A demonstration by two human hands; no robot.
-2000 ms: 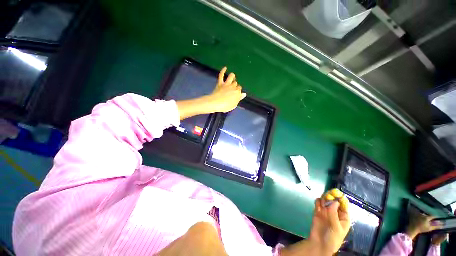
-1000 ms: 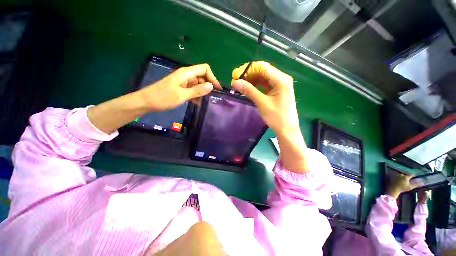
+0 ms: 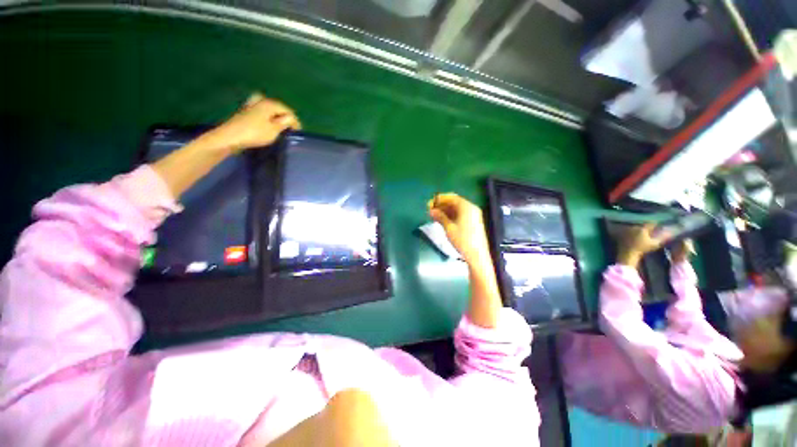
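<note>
Two black tablets lie side by side in a black tray (image 3: 328,294). The left tablet (image 3: 205,223) has a dark screen with a small red-orange button and is partly covered by my left forearm. The right tablet (image 3: 328,192) shows bright glare. My left hand (image 3: 260,124) is at the top edge between the tablets, fingers bent near the right tablet's top left corner; its grip is unclear. My right hand (image 3: 460,225) is right of the tray, with yellow-tipped fingers pinched together; whether they hold anything is too blurred to tell. A white scrap (image 3: 439,238) lies beside it.
Another tray with two tablets (image 3: 533,216) lies to the right on the green mat (image 3: 411,166). Further right, a person in a pink smock (image 3: 651,349) holds a tablet. A metal rail (image 3: 367,57) runs behind the mat, below a grey rack. A red-edged panel (image 3: 699,131) stands at right.
My right hand has left the right tablet's top edge and moved right, beside the scrap. The dark lead seen there no longer shows. The purplish screen is now dark with glare. The view has turned.
</note>
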